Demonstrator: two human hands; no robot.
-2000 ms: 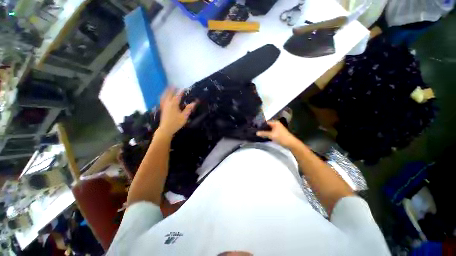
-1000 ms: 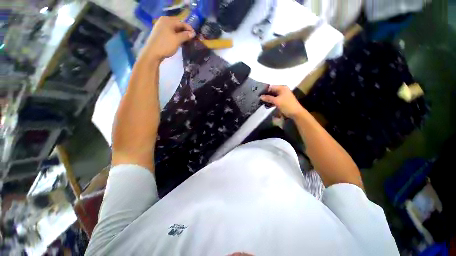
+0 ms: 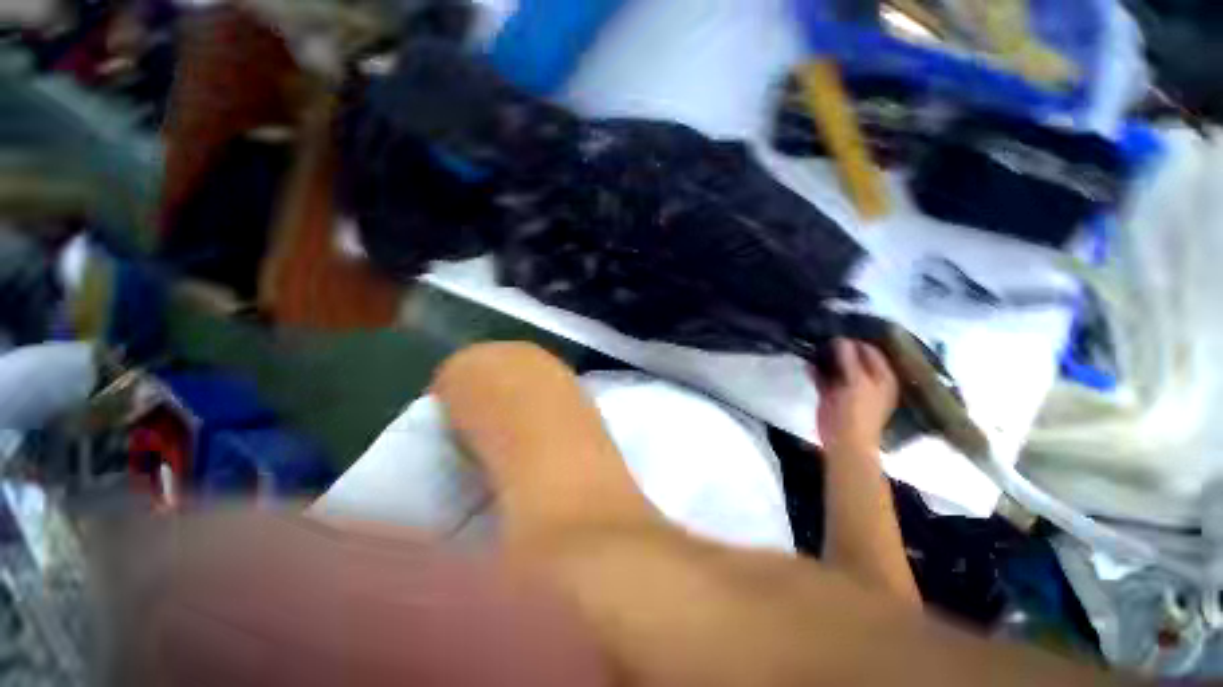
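Observation:
The black printed garment piece (image 3: 644, 228) lies along the board across the white table and covers nearly all of it. My right hand (image 3: 858, 389) is at the garment's right end, fingers on or beside dark material close to the iron's tan handle (image 3: 942, 403); blur hides whether it grips anything. The iron's dark plate is partly hidden by the hand. My left arm is bent, its elbow in front of the table edge, and blurred very near the camera; no left hand can be made out.
A blue basket (image 3: 946, 61) with tan strips stands at the back. A yellow strip (image 3: 845, 134), folded black pieces (image 3: 1013, 181) and scissors (image 3: 952, 279) lie on the table. A blue board (image 3: 550, 40) is behind the garment. White hose (image 3: 1060, 510) trails right; cream cloth (image 3: 1153, 349) is beyond.
The view has swung round and blurred. The garment piece, held by both hands before, lies along the board. My right hand has moved to the iron's side; my left arm has come up near the camera.

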